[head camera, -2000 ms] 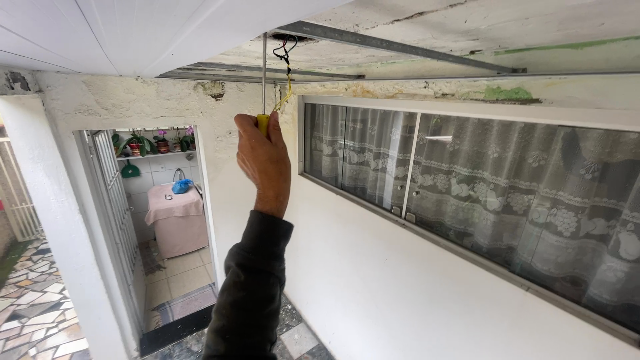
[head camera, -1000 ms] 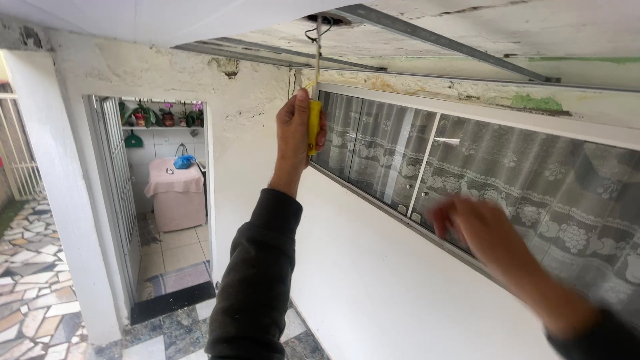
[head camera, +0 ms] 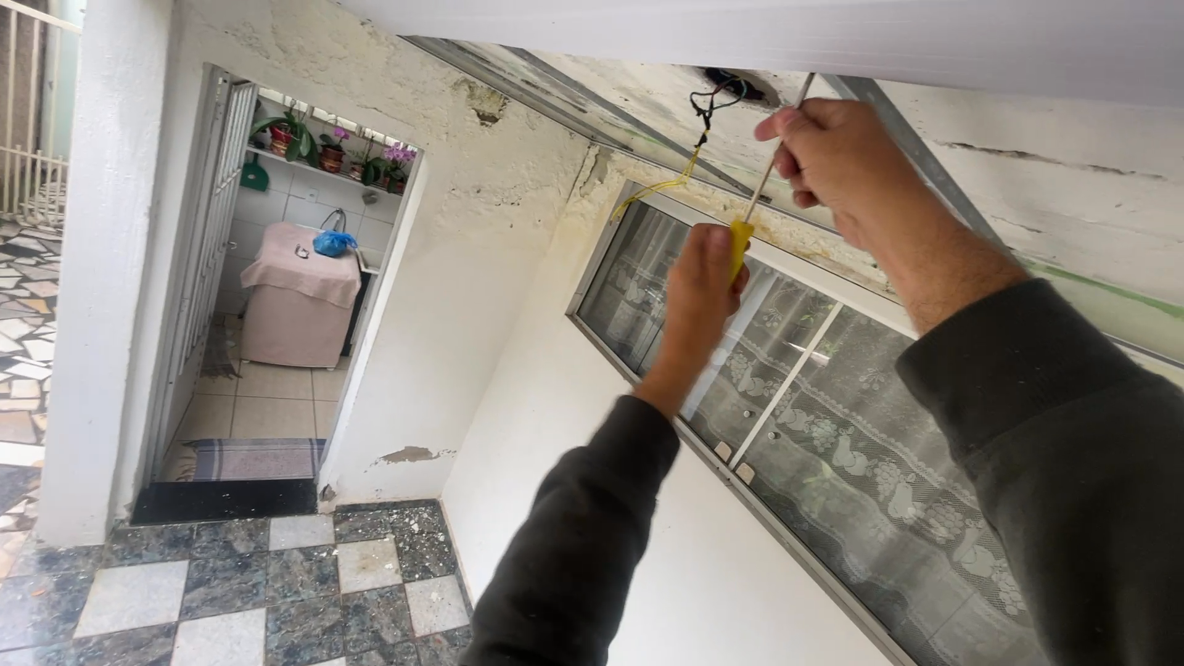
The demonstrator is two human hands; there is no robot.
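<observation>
My left hand (head camera: 705, 287) is closed around the yellow handle of a long screwdriver (head camera: 741, 242), raised overhead in front of the window. With its fingers around the upper part of the metal shaft, my right hand (head camera: 828, 153) holds the same tool. The shaft points up and its tip is hidden at the white ceiling panel (head camera: 740, 42). Left of the shaft, black and yellow electrical wires (head camera: 705, 120) hang from a dark hole (head camera: 740, 85) in the old ceiling. Neither hand touches the wires.
Metal ceiling profiles (head camera: 911, 153) run across the old ceiling. A sliding window (head camera: 805, 370) with lace curtains fills the right wall. On the left, a doorway with a metal gate (head camera: 208, 231) shows a cloth-covered appliance (head camera: 301, 314) and potted orchids (head camera: 335, 153). Debris lies on the checkered tile floor (head camera: 301, 564).
My right hand, out of view two seconds ago, has come up from the lower right and taken hold of the screwdriver's shaft. The view has turned and tilted.
</observation>
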